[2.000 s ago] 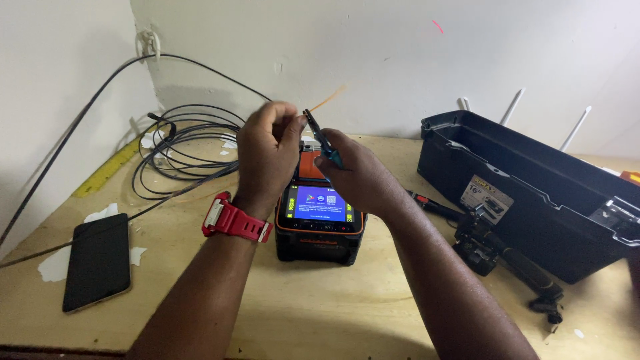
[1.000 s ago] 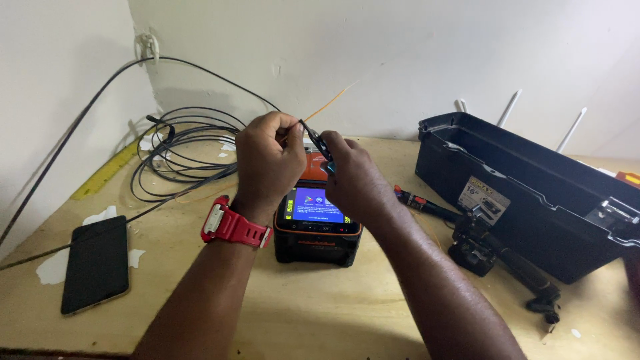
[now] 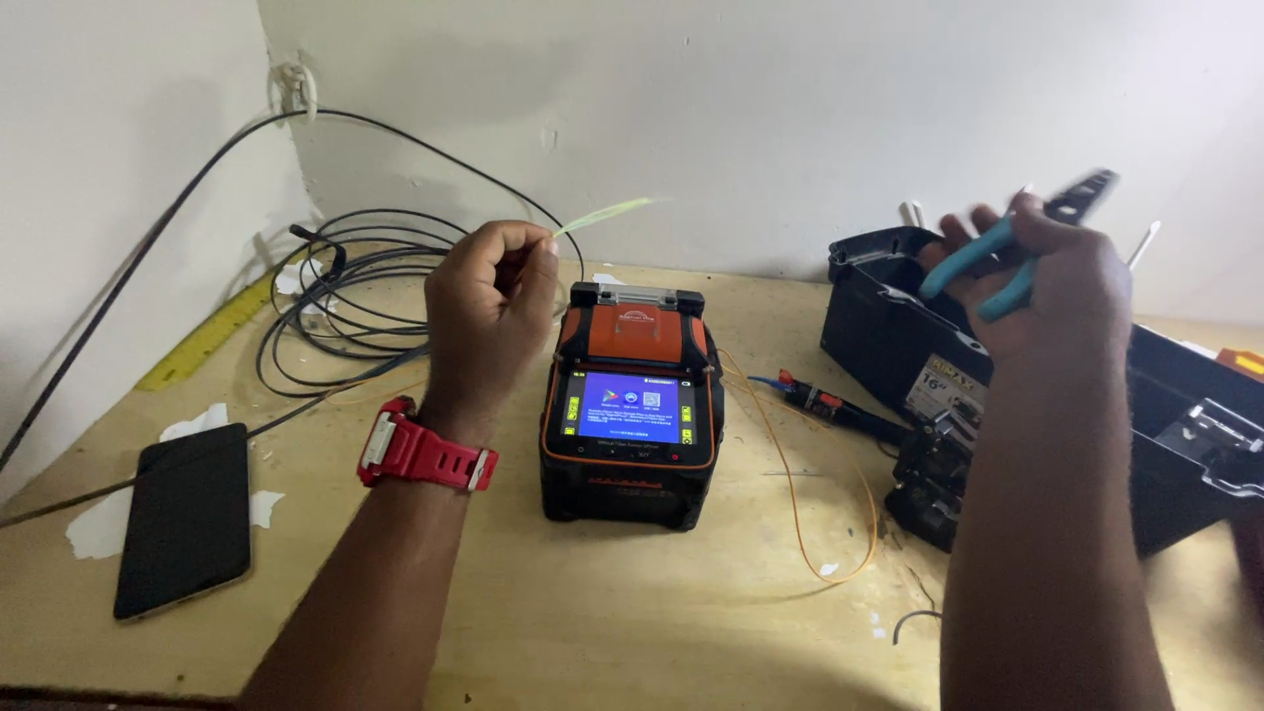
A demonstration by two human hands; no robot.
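Observation:
My left hand, with a red watch on its wrist, pinches yellowish fiber strands between thumb and fingertips, above and left of an orange and black fusion splicer. The splicer's screen is lit and its lid looks closed. At the right, over the black plastic toolbox, my right hand holds fiber stripping pliers with blue handles. Their dark jaws point up and right, away from the strands. The far ends of the strands blur against the wall.
A coiled black cable lies at the back left near a yellow ruler. A phone rests at the left. Right of the splicer are a loop of orange fiber, a black pen-like tool and a black device.
My right hand has moved right with the pliers, away from my left hand and over the toolbox. My left hand still pinches the strands. The splicer, partly covered by my hands before, now shows fully.

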